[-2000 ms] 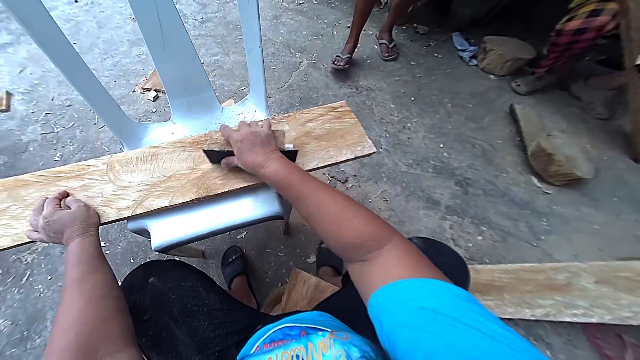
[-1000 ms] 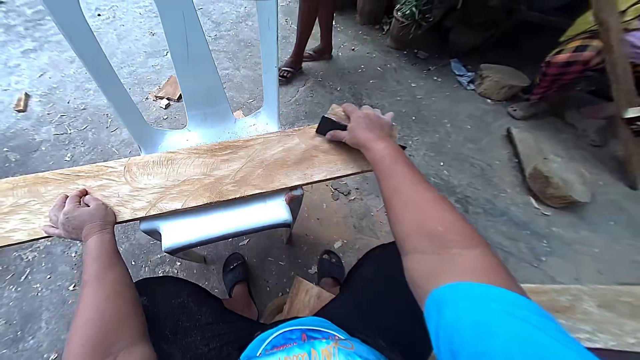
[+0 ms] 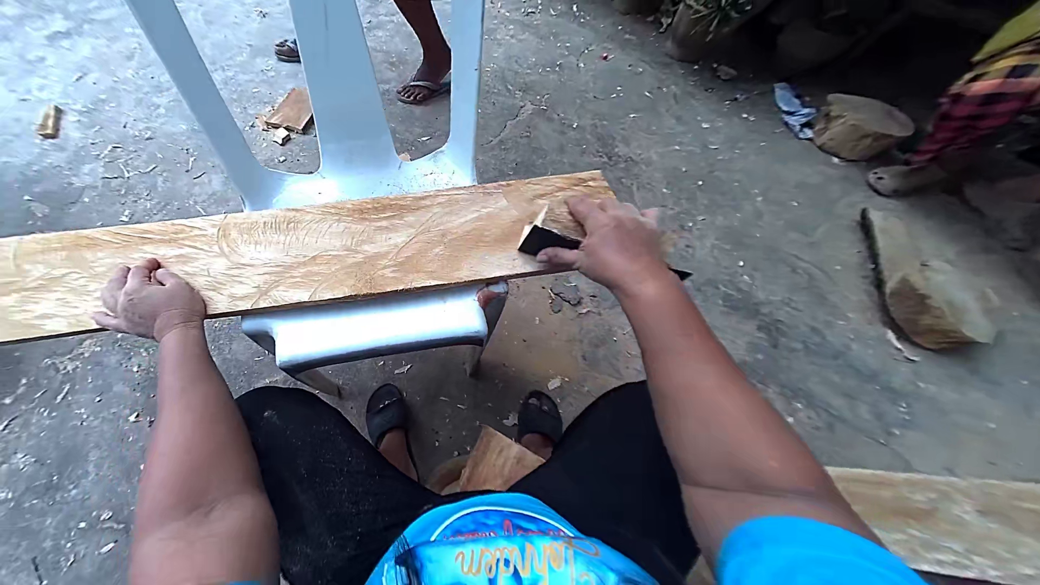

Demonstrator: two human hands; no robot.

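Note:
A long wooden board [image 3: 366, 244] lies across the seat of a pale plastic chair [image 3: 382, 325], swirling marks on its upper face. My left hand [image 3: 150, 301] rests at the board's near edge on the left, its fingers on top; whether it grips the edge is hard to tell. Near the board's right end, my right hand [image 3: 617, 240] is closed around a dark sheet [image 3: 546, 240], which looks like sandpaper folded over a small block. Part of the sheet pokes out beyond the wrist, and my palm hides the rest.
Another board [image 3: 942, 520] lies at the lower right. Cut log pieces [image 3: 926, 284] and a wood stump [image 3: 861, 126] sit on the concrete floor at right. A person's sandalled foot [image 3: 424, 85] is behind the chair; another person's leg [image 3: 934, 154] shows at upper right. Wood scraps [image 3: 288, 112] lie behind the chair.
My right hand has moved from the board's middle right to its right end, with the dark sheet in it. My left hand stays at the near edge. The person's feet behind the chair have shifted.

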